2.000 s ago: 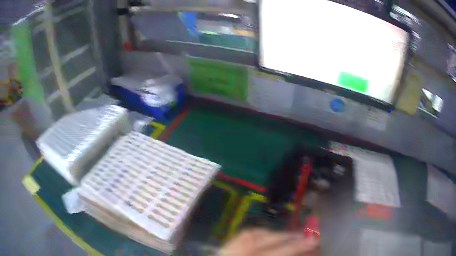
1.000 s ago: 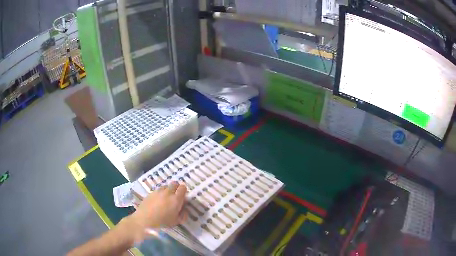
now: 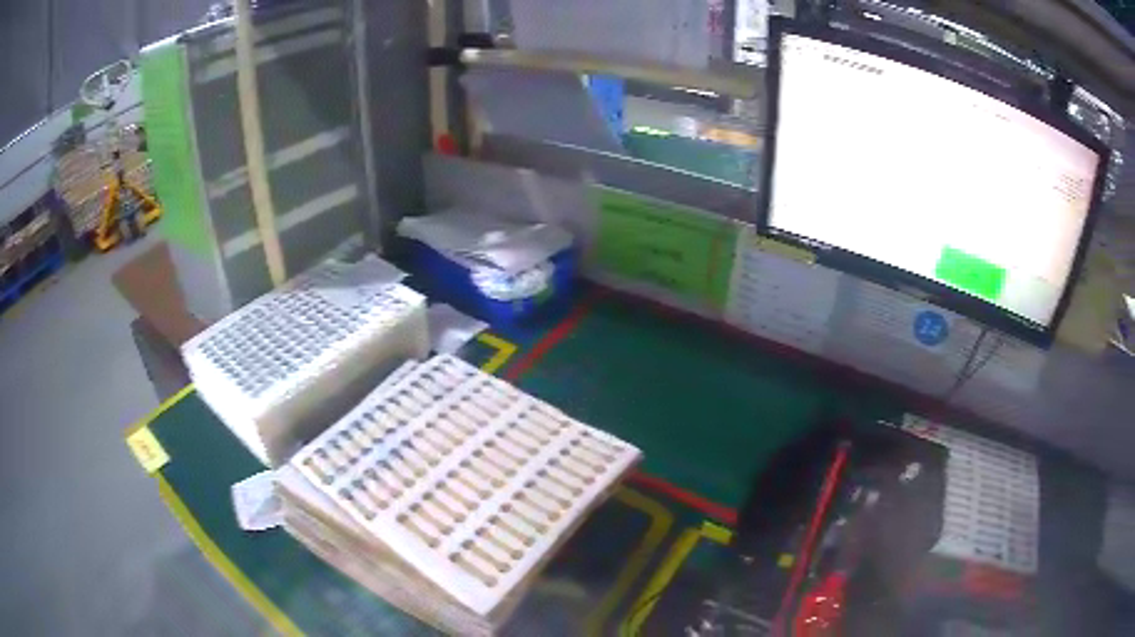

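A white parts tray (image 3: 463, 467) with rows of small dumbbell-shaped parts in slots lies on top of a tray stack at the centre left. The top tray sits slightly turned on the stack. A test fixture (image 3: 859, 535) with a red clamp handle (image 3: 819, 607) is at the lower right, dark and blurred. Neither my left hand nor my right hand shows in the picture.
A taller white tray stack (image 3: 311, 336) is at the far left of the green mat (image 3: 660, 386). A blue bin (image 3: 498, 280) with crumpled bags stands behind. A monitor (image 3: 927, 168) shows a green block. Another white tray (image 3: 992, 498) lies behind the fixture.
My left hand, over the top tray a second ago, has left the picture. The view has turned slightly right, so the stacks and monitor sit further left.
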